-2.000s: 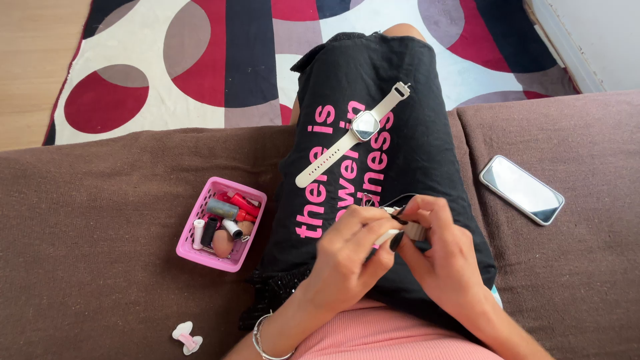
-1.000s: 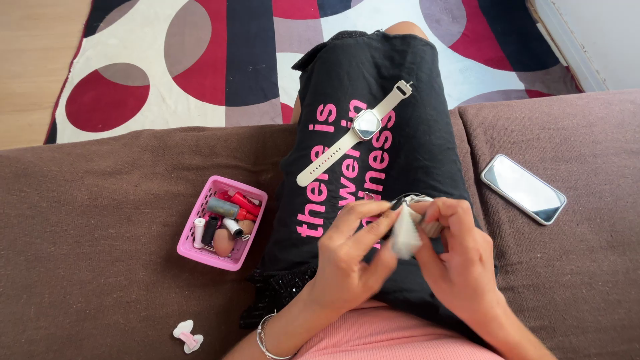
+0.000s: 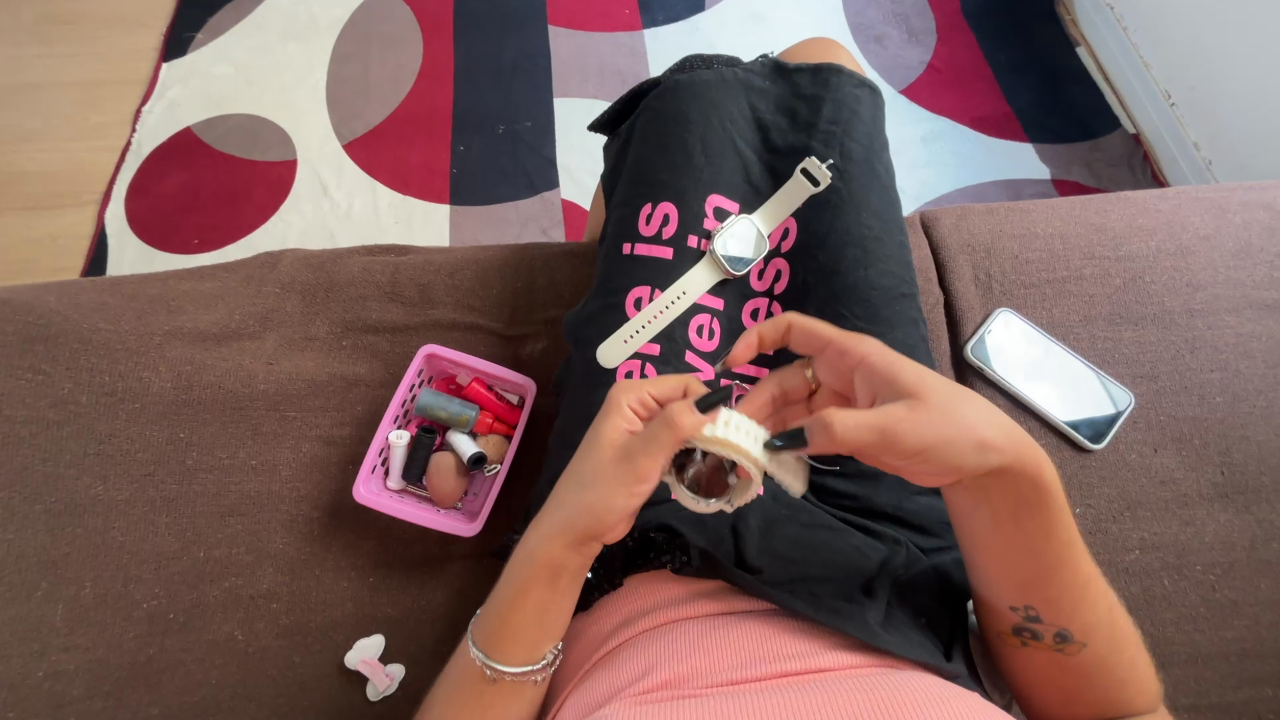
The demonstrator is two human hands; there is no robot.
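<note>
My left hand (image 3: 640,450) grips a small ring-shaped piece (image 3: 735,430) wrapped in cream knit or lace, with a shiny metallic part visible inside its opening. My right hand (image 3: 850,400) is at the other side of the piece, thumb near its edge and fingers curled above; whether it pinches a needle or thread is too small to tell. A thin thread end shows beside the piece. Beneath lies a black printed cloth (image 3: 840,130) over the lap. On the cloth, above the hands, rests a smartwatch with a cream strap (image 3: 740,245), laid out unfastened.
A pink plastic basket (image 3: 440,520) with thread spools and other small items stands on the brown sofa cover (image 3: 200,480) at left. Below it lies a small white and pink bow-shaped thing (image 3: 374,667). A smartphone (image 3: 1050,378) lies at right. Beyond the sofa is a patterned rug (image 3: 500,120).
My right hand has risen and spread away from my left hand. The cream piece, largely covered by the fingers two seconds ago, now shows its round opening.
</note>
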